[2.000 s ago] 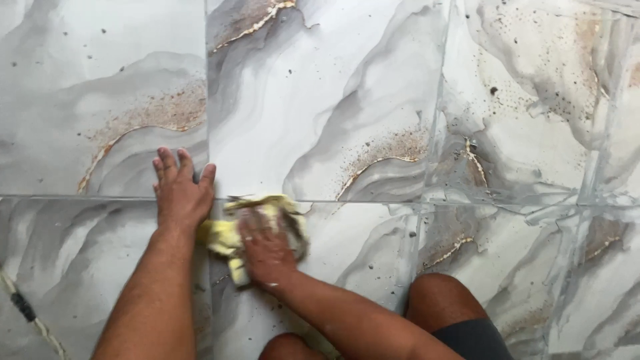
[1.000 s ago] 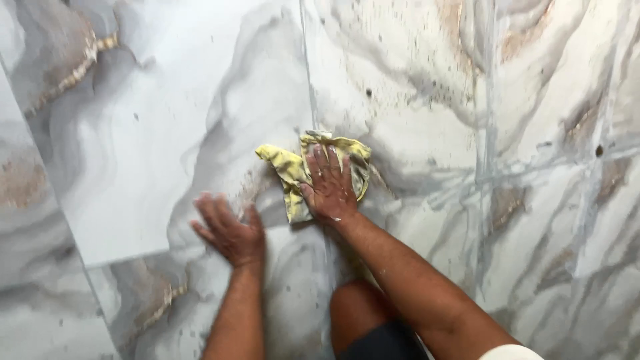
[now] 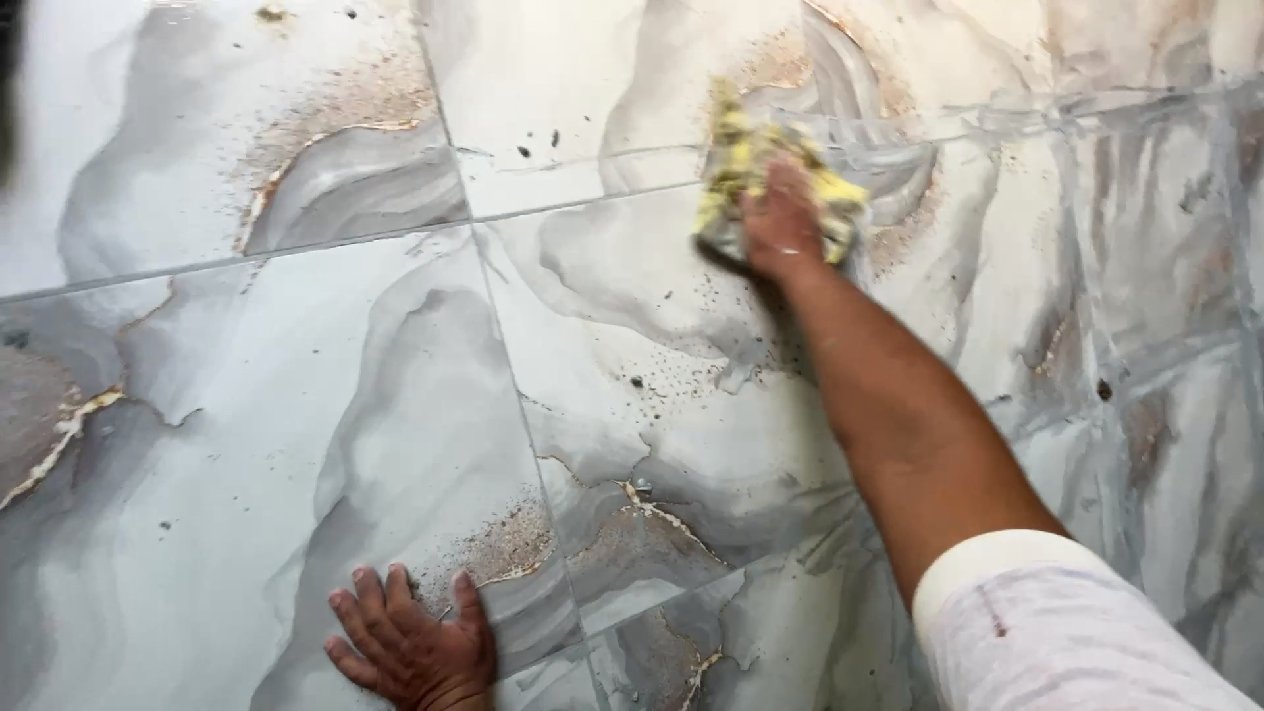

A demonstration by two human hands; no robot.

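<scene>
A yellow and grey cloth [image 3: 731,188], crumpled and blurred, lies against the marble-patterned floor tiles [image 3: 415,415] in the upper middle of the view. My right hand [image 3: 785,222] presses on it from above with the arm stretched out; the fingertips are partly lost in blur and folds. At the lower left my left hand [image 3: 420,637] rests palm down on a tile, fingers spread, holding nothing. It is well apart from the cloth.
Grey joints [image 3: 346,240] run between the tiles. Small dark specks [image 3: 637,382] are scattered near the middle, and a larger brown bit [image 3: 1104,389] lies at the right. Whitish-grey smears [image 3: 1076,227] cover the joints on the right.
My right hand and the cloth have moved farther out from my body over the tiles. My left hand, blurred a second ago, now rests flat. My knee has left the view.
</scene>
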